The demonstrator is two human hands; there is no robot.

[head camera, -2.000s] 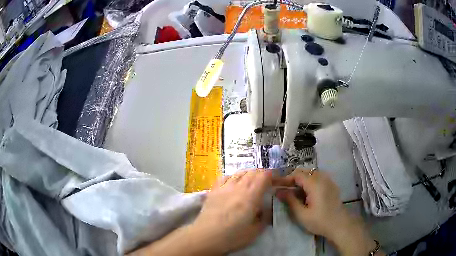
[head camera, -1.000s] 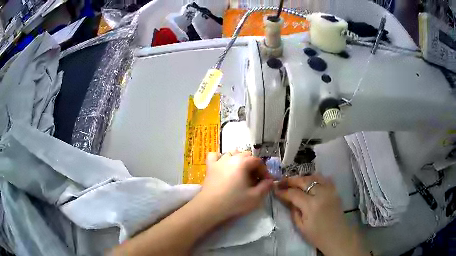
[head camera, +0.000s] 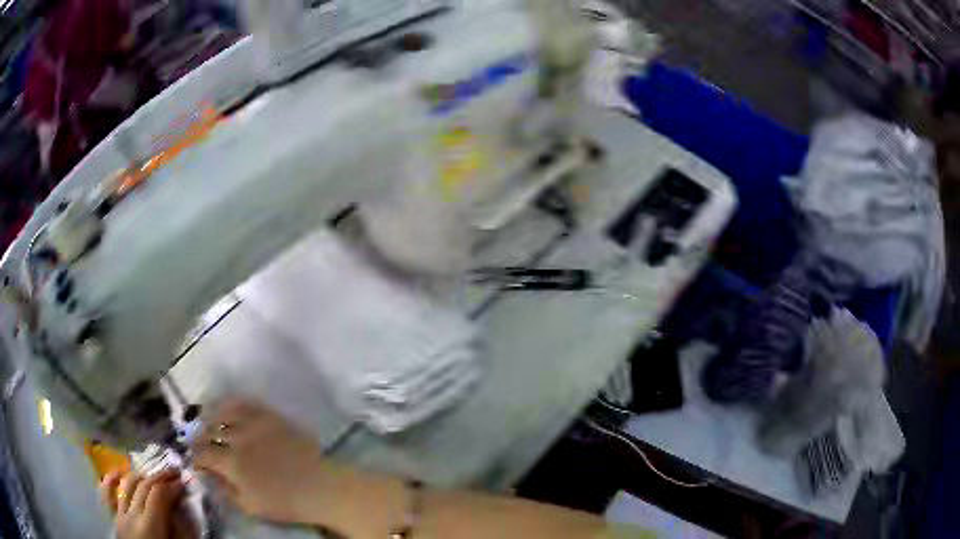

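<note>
The view is blurred and turned to the right. My left hand (head camera: 147, 503) is at the lower left, partly cut off by the bottom edge. My right hand (head camera: 251, 455) is beside it, close to the needle area of the white sewing machine (head camera: 263, 168). The fingers of both hands seem to pinch a pale grey garment piece (head camera: 195, 507) between them; little of it shows and the exact hold is blurred. A stack of folded white-grey strips (head camera: 358, 337) lies on the machine bed, just beyond my right hand.
Dark thread snips (head camera: 537, 278) lie right of the stack. A dark recess (head camera: 661, 214) is in the table's far right corner. A side shelf (head camera: 726, 453) at the right holds bundled pieces (head camera: 826, 384), with a thin cord (head camera: 653, 463) near it. Behind are a blue bin (head camera: 716, 137) and pale cloth (head camera: 874, 211).
The view has swung right, so the machine and my hands now sit at the left and the side shelf and bin show. The left garment heap is out of view. My hands remain near the needle.
</note>
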